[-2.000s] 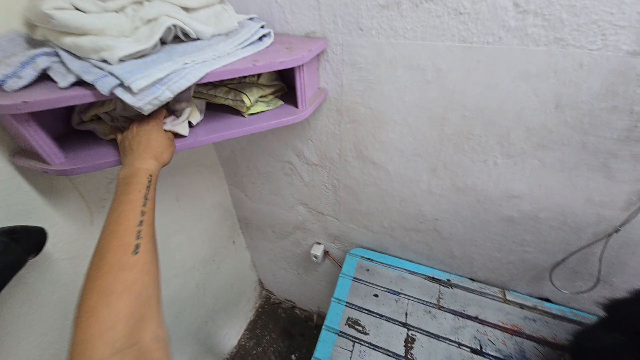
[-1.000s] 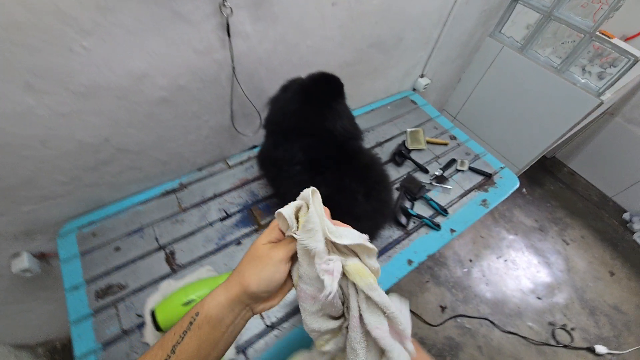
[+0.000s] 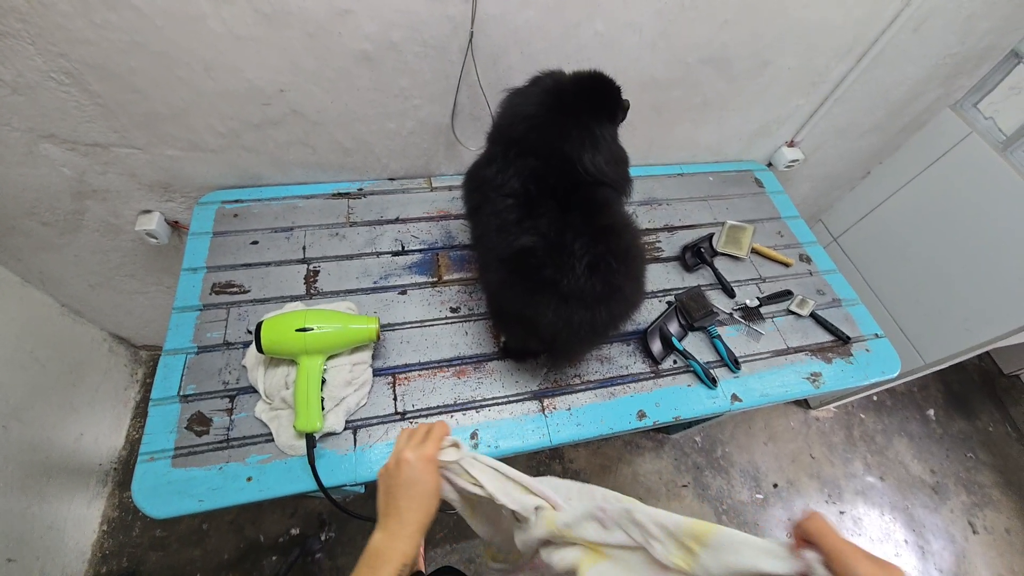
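A stained white towel (image 3: 608, 524) is stretched between my two hands in front of the table. My left hand (image 3: 412, 476) grips one end near the table's front edge. At the lower right my right hand (image 3: 816, 536), a little blurred, holds the other end. A fluffy black dog (image 3: 556, 216) sits on the table with its back to me. Left of it, a lime-green hair dryer (image 3: 308, 336) lies on a folded white cloth (image 3: 352, 396).
Several slicker brushes (image 3: 734, 238) and combs (image 3: 752, 320) lie at the right of the blue-edged wooden table (image 3: 512, 436). A cable loop (image 3: 454, 120) hangs by the wall behind the dog. The dryer's black cord (image 3: 324, 484) drops over the front edge.
The towel, bunched up in my hands a second ago, is now spread out between them. Earlier, my hand was in the purple shelf among folded cloths. The view has swung to the table.
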